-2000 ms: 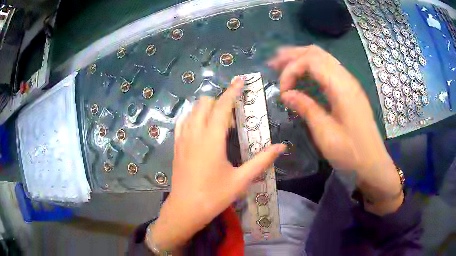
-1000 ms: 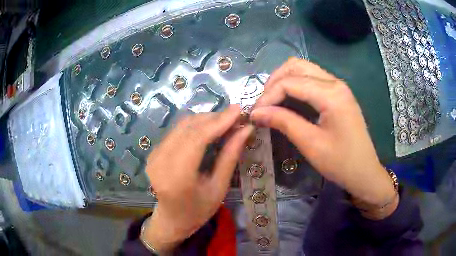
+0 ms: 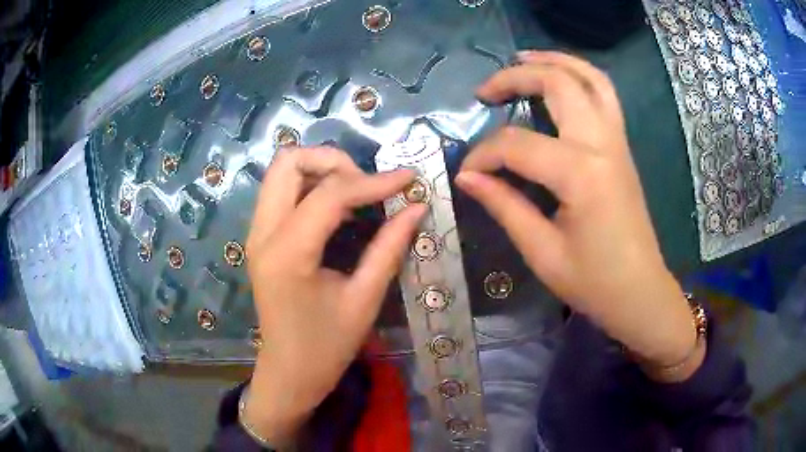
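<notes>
A narrow pale strip fixture (image 3: pixel 431 275) lies lengthwise over the near edge of the clear blister tray (image 3: pixel 327 342), with a row of round components in its seats. My left hand (image 3: pixel 318 256) is left of the strip. Its thumb and index fingertips are at the topmost component (image 3: pixel 414 191); whether they grip it or only touch it I cannot tell. My right hand (image 3: pixel 574 194) is just right of the strip, thumb and fingers apart, with nothing visible in it. The tray holds scattered round coppery components in its pockets.
A whitish stacked tray (image 3: pixel 71 260) lies at the left. A parts board (image 3: pixel 720 124) with dense silvery discs is at the right. A dark round pad (image 3: pixel 579 19) is at the top. A grey-clad lap is below the strip.
My fingertips, together over the strip's upper end one second ago, are now apart. The right hand has opened and moved off the strip. The upper seats now show round components. The view has shifted slightly.
</notes>
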